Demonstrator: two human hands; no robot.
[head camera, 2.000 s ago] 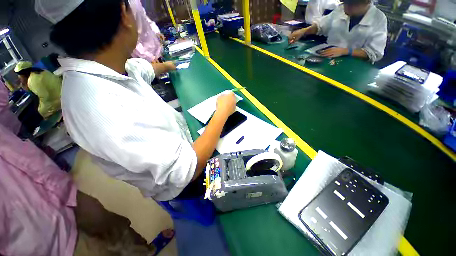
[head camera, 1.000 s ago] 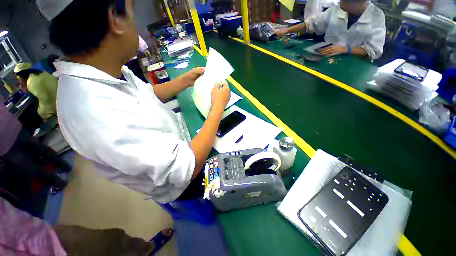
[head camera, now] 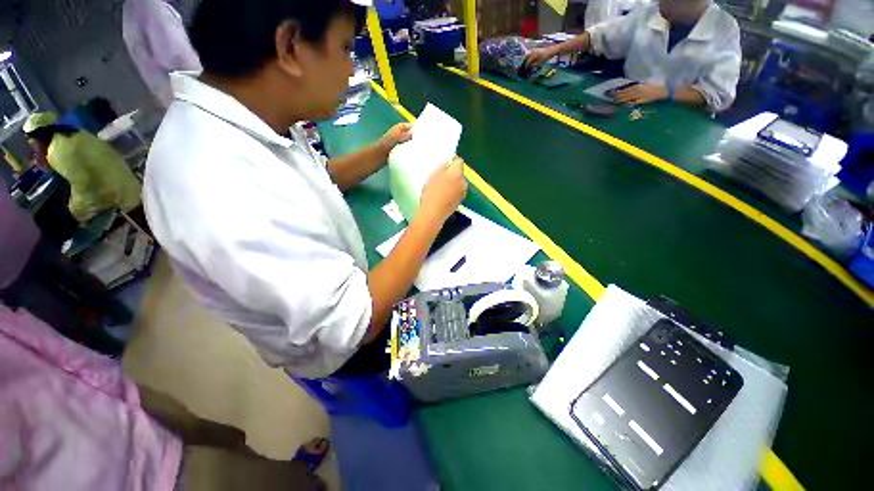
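Note:
Neither of my hands is in the picture. A black tablet housing [head camera: 661, 403] with white strips and small dots lies tilted on whitish translucent sleeves [head camera: 575, 369] at the bench's right front. A dark edge of another piece [head camera: 692, 322] shows behind its upper end. To the left stands a grey tape dispenser [head camera: 470, 369] with coloured stickers and a white tape roll [head camera: 504, 309] on top. A whitish bottle [head camera: 546, 292] stands beside it.
A person in a white smock [head camera: 259, 221] stands at left, holding pale sheets [head camera: 424, 153]. Near them lie white paper [head camera: 494, 247], a black smartphone [head camera: 450, 230] and a small dark stick [head camera: 458, 263]. Across the line, another person [head camera: 671, 53] sits near a white stack [head camera: 771, 163].
The neighbouring person has lifted pale sheets off the bench with both hands and turned their head towards them. People in pink behind have moved. The housing and dispenser have not moved.

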